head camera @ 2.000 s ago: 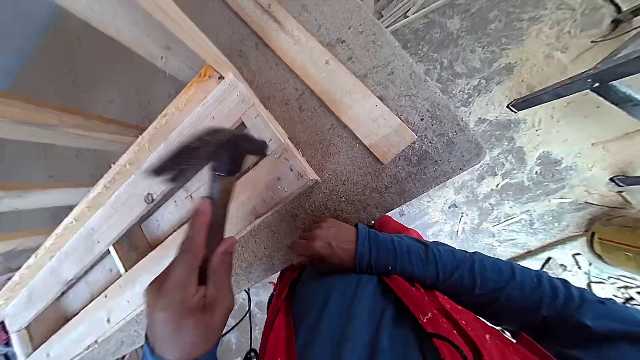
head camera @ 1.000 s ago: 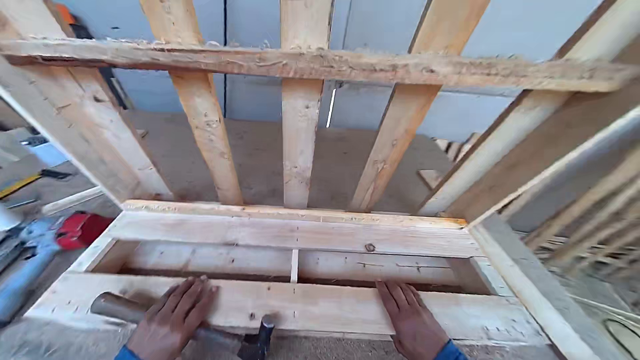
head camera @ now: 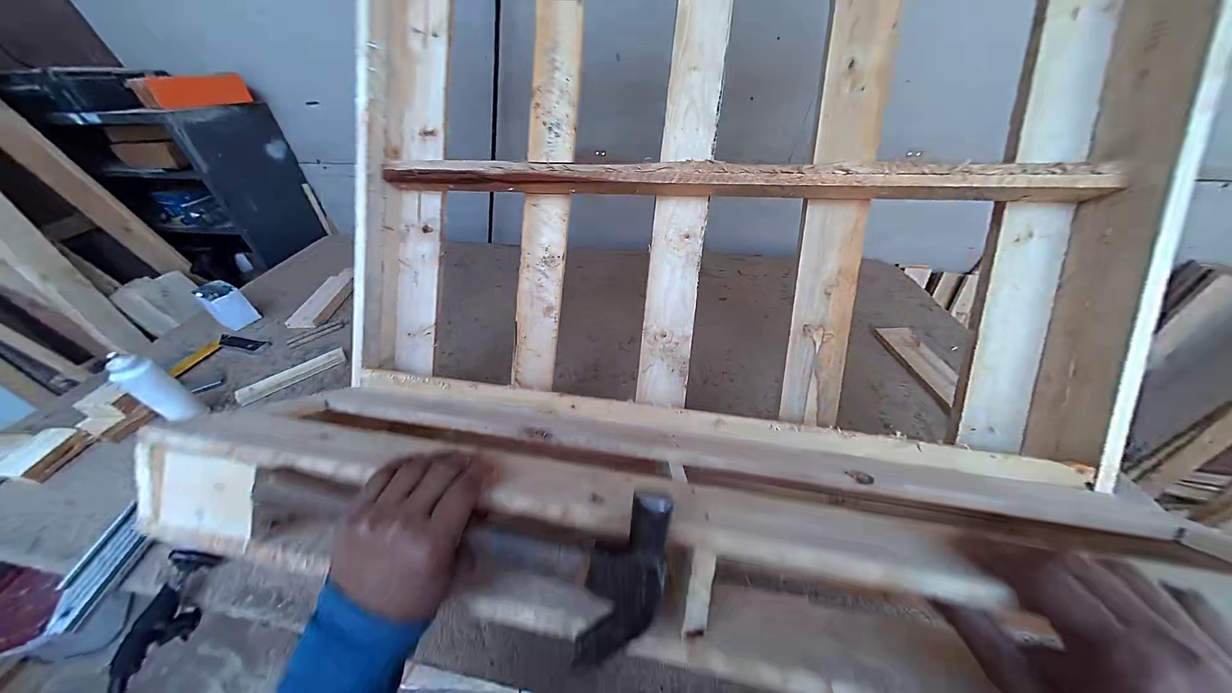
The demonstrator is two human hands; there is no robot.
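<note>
A wooden frame with upright slats (head camera: 679, 298) and a rough crosspiece (head camera: 751, 180) stands in front of me, its box-like base (head camera: 577, 500) nearest. My left hand (head camera: 409, 534) grips the near board of the base left of centre, with a claw hammer (head camera: 626, 577) beside it. The hammer's head points right and lies before the base; its handle runs back to that hand, partly hidden and blurred. My right hand (head camera: 1088, 616), also blurred, is at the board's right end, its fingers around the edge. A short divider (head camera: 700, 587) shows inside the base.
A white spray can (head camera: 154, 387), a yellow-bladed square (head camera: 195, 359) and wood offcuts (head camera: 289, 375) lie on the worktable (head camera: 327, 260) at the left. A dark shelf unit (head camera: 241, 173) stands behind. More cut boards (head camera: 1198, 327) are stacked at the far right.
Two seconds ago a hand swung the hammer over the base; one second ago both hands rested on its near board. Now the base appears tilted, with its front side showing. The view has shifted strongly.
</note>
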